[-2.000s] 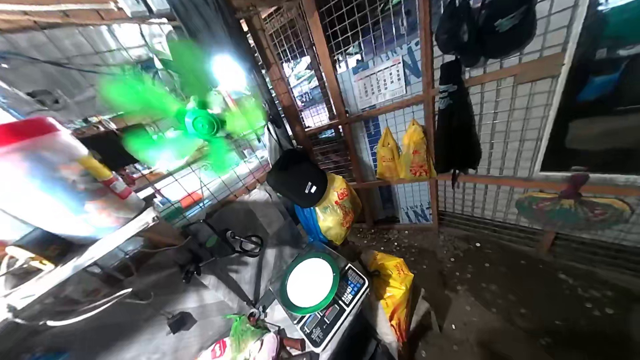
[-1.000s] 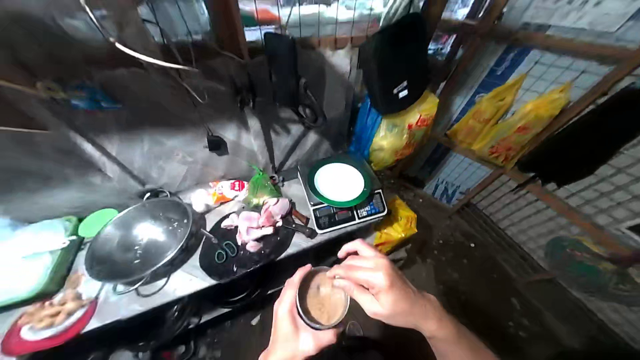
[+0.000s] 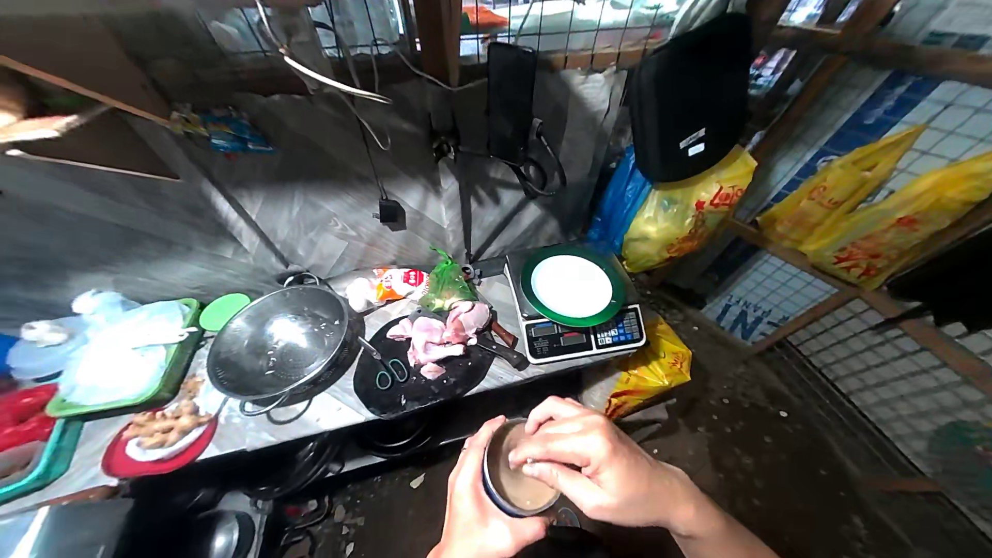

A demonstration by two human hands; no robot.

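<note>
My left hand (image 3: 479, 496) grips a round cup (image 3: 518, 473) of cloudy brown liquid from its left side, off the counter's front edge. Over the cup's rim, my right hand (image 3: 593, 457) dips its bunched fingertips at the liquid; whether they pinch anything is hidden. On the counter behind, raw meat pieces (image 3: 434, 339) lie on a round black board (image 3: 415, 395) beside green-handled scissors (image 3: 392, 373) and a black-handled knife (image 3: 504, 350). To the right stands a digital scale (image 3: 581, 343) bearing a green-rimmed white plate (image 3: 572, 287). A metal wok (image 3: 280, 341) sits left of the board.
Ginger (image 3: 167, 425) lies on a red plate (image 3: 116, 463) near a green tray (image 3: 174, 372) with plastic bags at the left. Yellow plastic bags (image 3: 682, 209) and a black cap (image 3: 690, 101) hang at the right. Cables dangle over the counter.
The view has swung down and left from the fan and the wall. Both hands and the cup, absent two seconds ago, are in view; the right fingers remain over the cup.
</note>
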